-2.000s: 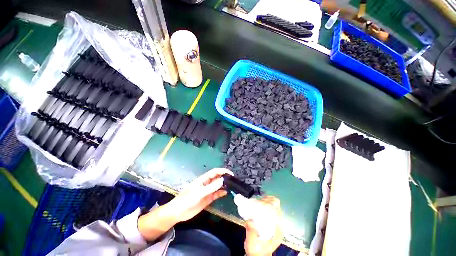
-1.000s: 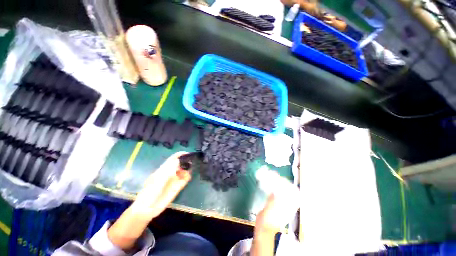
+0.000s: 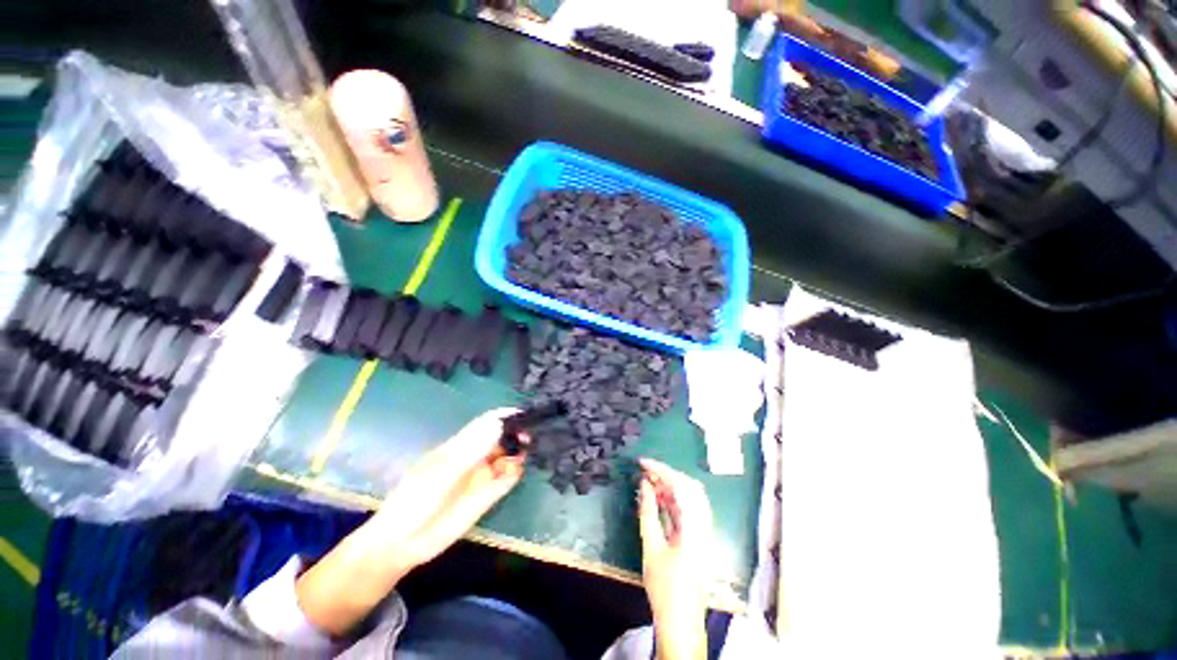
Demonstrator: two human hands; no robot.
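My left hand (image 3: 445,487) holds a black housing (image 3: 534,419) between thumb and fingers, over the left edge of the heap of small black pieces (image 3: 607,393). My right hand (image 3: 678,522) is just right of the heap, fingers bent. A dark patch shows between its fingers; whether it is a piece or shadow is unclear. A white wipe (image 3: 725,387) lies right of the heap, with the pale glue bottle (image 3: 725,449) apparently at its lower edge. A row of unworked housings (image 3: 400,333) lies left of the heap. Finished parts (image 3: 845,338) sit on the white sheet (image 3: 884,503).
A light-blue basket (image 3: 742,277) of small pieces stands behind the heap. A plastic-lined carton (image 3: 291,374) of housings is at left. A pink cylinder (image 3: 387,148) stands beside a metal post (image 3: 291,97). A dark-blue bin (image 3: 865,164) is across the conveyor. A blue crate (image 3: 78,567) is low left.
The glue bottle has left my right hand and appears to lie by the wipe. My left hand still holds the housing, now closer to the heap. The camera view has shifted.
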